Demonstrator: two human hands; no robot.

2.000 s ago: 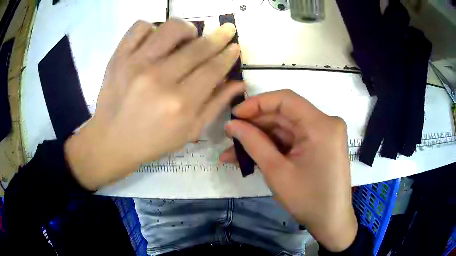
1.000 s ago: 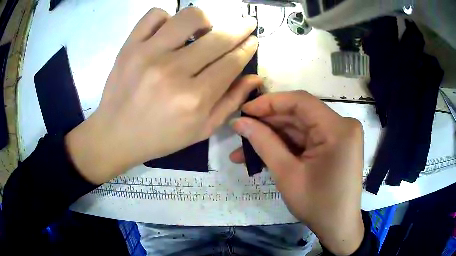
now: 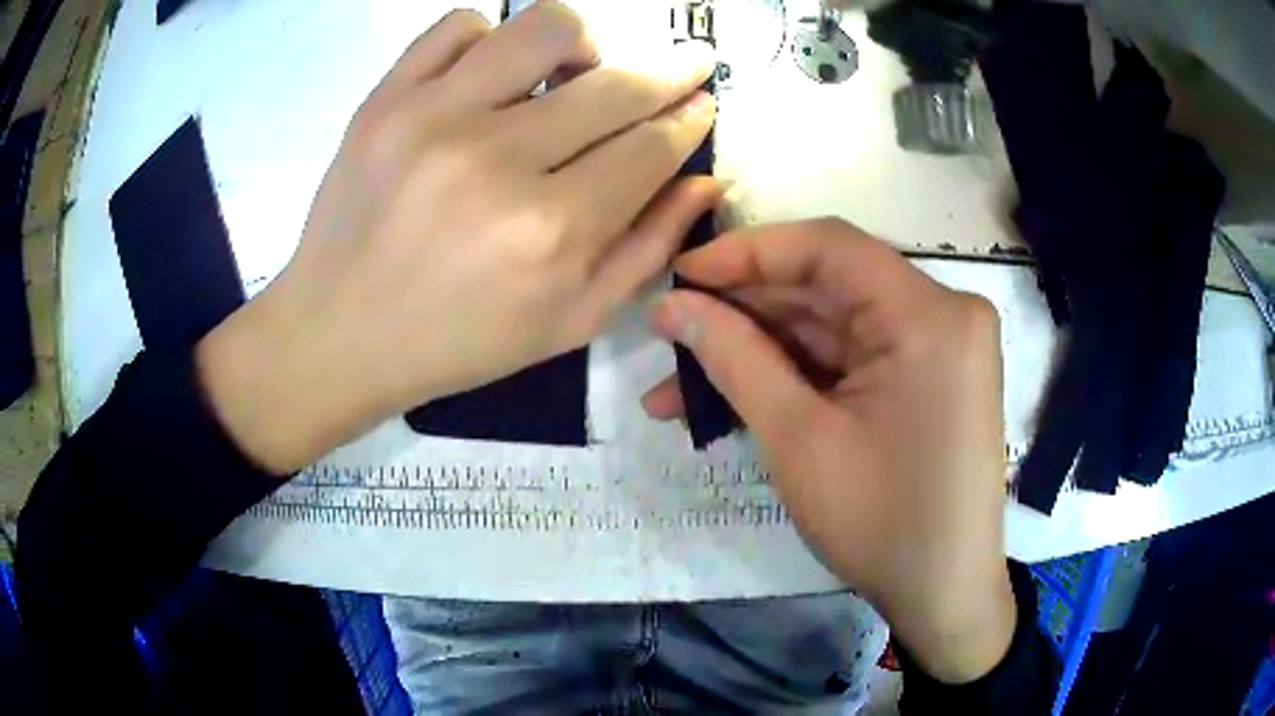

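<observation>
A narrow dark fabric strip (image 3: 705,399) runs from near the needle plate down toward the ruler. My right hand (image 3: 853,406) pinches its right side between thumb and forefinger. My left hand (image 3: 476,238) lies flat, palm down, its fingertips pressing on the strip's upper part near the needle plate (image 3: 694,20). A dark fabric panel (image 3: 524,403) shows below my left hand, its rest hidden under the hand. A gap of white table separates its lower part from the strip. The presser foot and needle cannot be made out.
A pile of dark strips (image 3: 1119,280) lies at right, near the knurled metal knob (image 3: 940,116). Another dark panel (image 3: 175,231) lies at left. A printed ruler (image 3: 420,501) runs along the near edge. Scissor-like metal (image 3: 1244,277) shows at far right. Blue baskets (image 3: 366,641) are below.
Since two seconds ago, the view has shifted and the needle plate has come into sight. The panel's lower part now shows below my left hand. Both hands keep nearly the same hold on the strip.
</observation>
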